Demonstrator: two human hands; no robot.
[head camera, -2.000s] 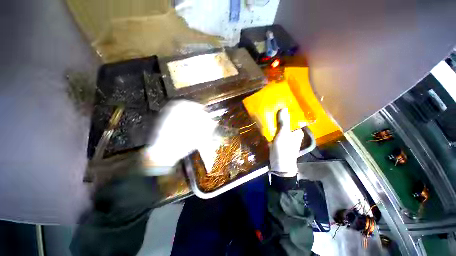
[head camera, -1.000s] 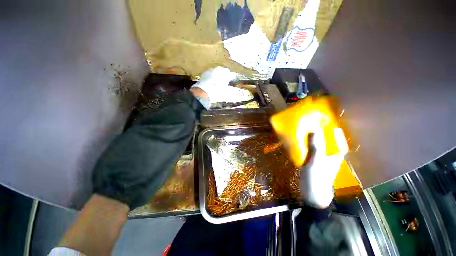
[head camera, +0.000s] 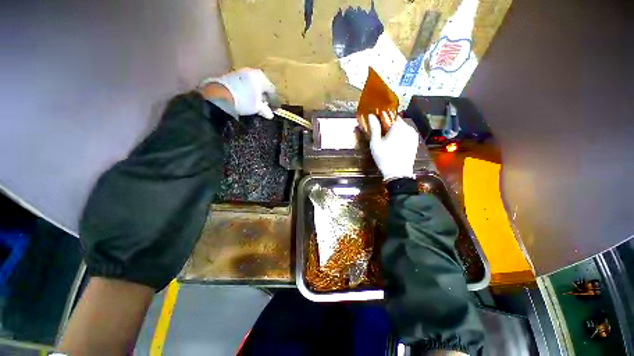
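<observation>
My left hand (head camera: 247, 92), in a white glove, holds a thin tan scraper (head camera: 292, 117) above the dross tray's back right corner. The scraper's tip is at the left edge of the solder pot (head camera: 335, 154). The pot's bright silver-white surface shows between my hands. My right hand (head camera: 397, 149), also gloved, holds an orange shield sheet (head camera: 377, 96) upright over the right part of the pot, hiding that part. The black dross tray (head camera: 252, 161) of dark crumbs lies left of the pot.
The steel wire tray (head camera: 304, 240) with copper strands lies in front of the pot, partly under my right sleeve. A black box with a red light (head camera: 452, 147) stands right. An orange-yellow strip (head camera: 489, 212) runs along the right panel. The green conveyor (head camera: 575, 312) carries coils at lower right.
My left hand has moved left from over the pot to above the dross tray, and the scraper now shows in it. My right hand has carried the orange sheet left and back over the pot.
</observation>
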